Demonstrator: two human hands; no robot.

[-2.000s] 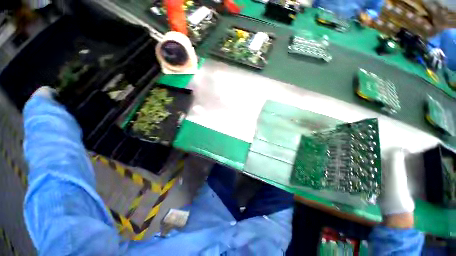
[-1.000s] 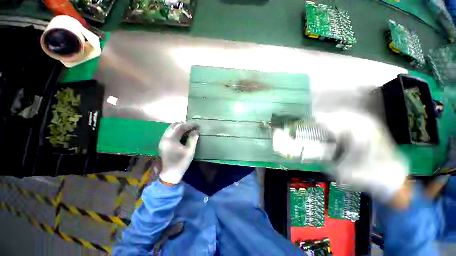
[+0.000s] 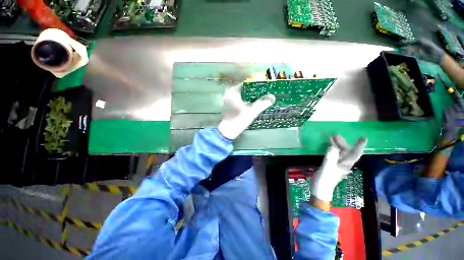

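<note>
A green circuit board (image 3: 290, 100) is tilted above the work mat (image 3: 196, 101), its solder side facing me and yellow and dark components along its far edge. My left hand (image 3: 243, 110), in a white glove, grips the board at its left end, thumb on the solder side. My right hand (image 3: 340, 165), also gloved, is off the board to the lower right, over the bench's front edge, fingers apart and holding nothing.
A red-lined board tote (image 3: 354, 228) holds green boards below the bench edge. A parts bin (image 3: 376, 84) stands right, a parts tray (image 3: 84, 109) left, near a round white fitting (image 3: 66, 53). Boards and loaded pallets lie on the conveyor (image 3: 229, 23). Another person's arms (image 3: 422, 190) reach in right.
The circuit board is now held over the mat in my left hand, which has moved right and up. My right hand has moved down and left and is empty. The view has shifted slightly.
</note>
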